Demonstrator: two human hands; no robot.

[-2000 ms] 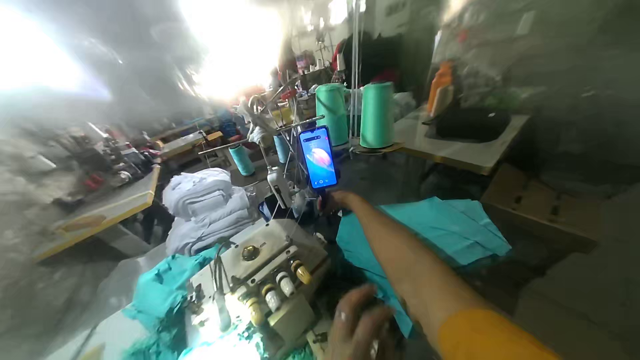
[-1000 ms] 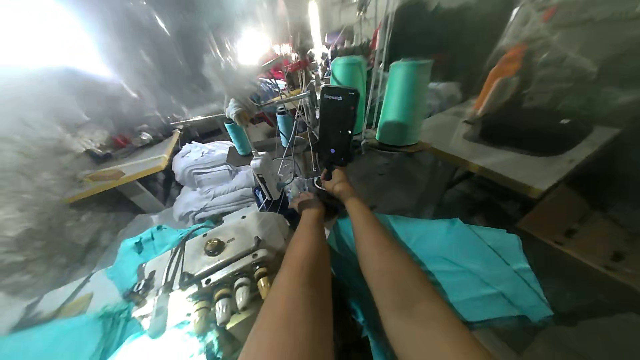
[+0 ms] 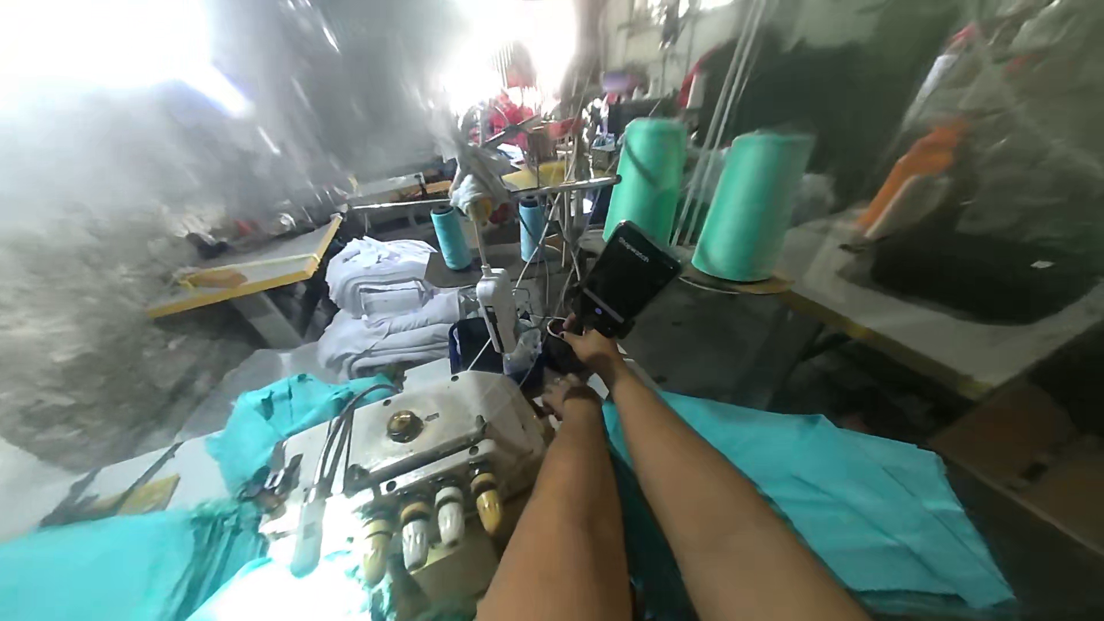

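A smartphone [image 3: 628, 274] on a dark holder leans to the right behind an overlock sewing machine [image 3: 431, 423]. At the foot of the phone, my right hand [image 3: 595, 345] has its fingers closed round the dark holder. My left hand [image 3: 567, 392] reaches in just below it, beside the machine's rear right edge; its fingertips are partly hidden, and what it touches cannot be told. Turquoise fabric [image 3: 811, 483] is spread to the right of my forearms. More turquoise cloth [image 3: 112, 561] lies at the machine's left, near its lit needle area.
Two large green thread cones [image 3: 752, 207] stand behind the phone, with smaller blue thread spools [image 3: 451, 237] farther left. Folded white cloth [image 3: 388, 302] is stacked behind the machine. A table [image 3: 914, 319] with a dark item stands right, and a yellow-edged table [image 3: 259, 274] stands left.
My left hand, low near the machine two seconds ago in the first frame, is now up beside the phone holder. The phone has gone from upright to tilted right; its screen changed from bright to dark.
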